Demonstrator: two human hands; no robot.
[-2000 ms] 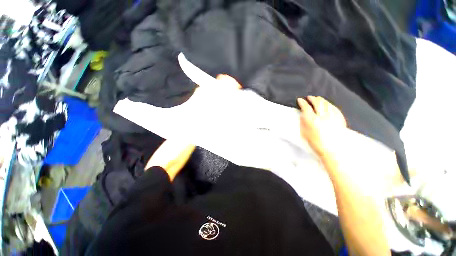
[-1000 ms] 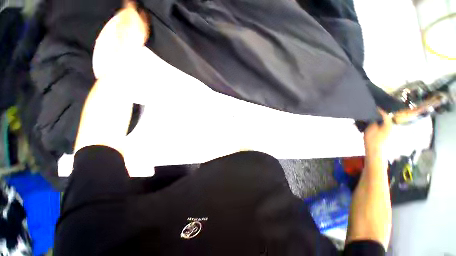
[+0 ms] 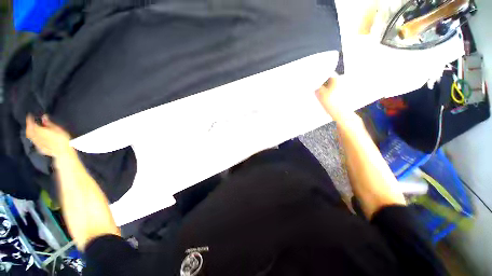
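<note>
A black garment (image 3: 189, 59) lies spread along the far side of the long white padded board (image 3: 216, 129). My left hand (image 3: 49, 137) is at the garment's left edge with its fingers curled on the dark cloth. My right hand (image 3: 332, 97) is over the white surface, close to the garment's right corner. Its fingers are bent, but whether they pinch cloth is unclear. The steam iron (image 3: 429, 24), with its tan handle, rests at the upper right, away from both hands.
Yellow loops (image 3: 458, 91) lie on a dark surface at the right. Blue crates (image 3: 402, 156) and a red item (image 3: 393, 106) are below the board's right end. Another blue item (image 3: 35, 14) is at the upper left. Black-and-white cloth heaps are at the lower left.
The view has turned, and the iron and right end show more fully. My left hand has moved outward to the garment's left edge. The garment's front edge now runs straighter along the board.
</note>
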